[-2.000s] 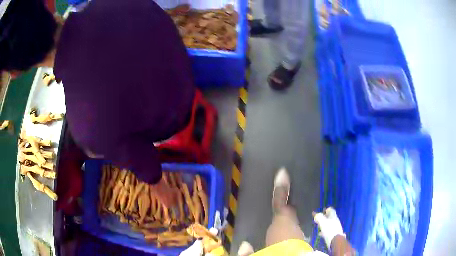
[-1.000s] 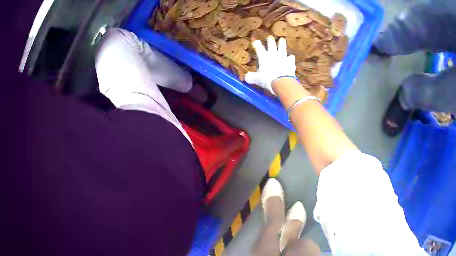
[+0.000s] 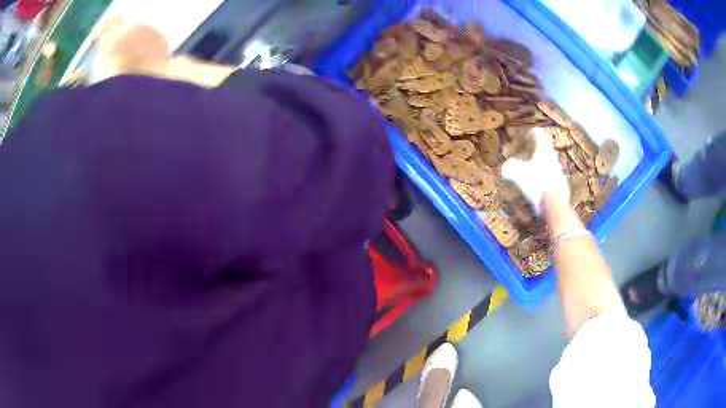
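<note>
My right hand (image 3: 541, 171), in a white glove, reaches from the right into a blue crate (image 3: 470, 231). The crate holds a heap of flat tan plates (image 3: 470, 115), rounded and with small holes. The hand is on the plates at the crate's near right part. Its fingers are blurred against the plates, and I cannot tell if they grip one. My left hand is not in view.
A person in a dark purple top (image 3: 199, 239) fills the left side. A red stool (image 3: 398, 271) stands beside them. Yellow-black floor tape (image 3: 434, 347) runs below the crate. Another person's legs (image 3: 700, 267) and blue crates (image 3: 685, 366) are at the right.
The view has swung, so the crate shows more to the right and more fully. My right hand has gone from spread fingers over the plates to a less spread, blurred shape among them.
</note>
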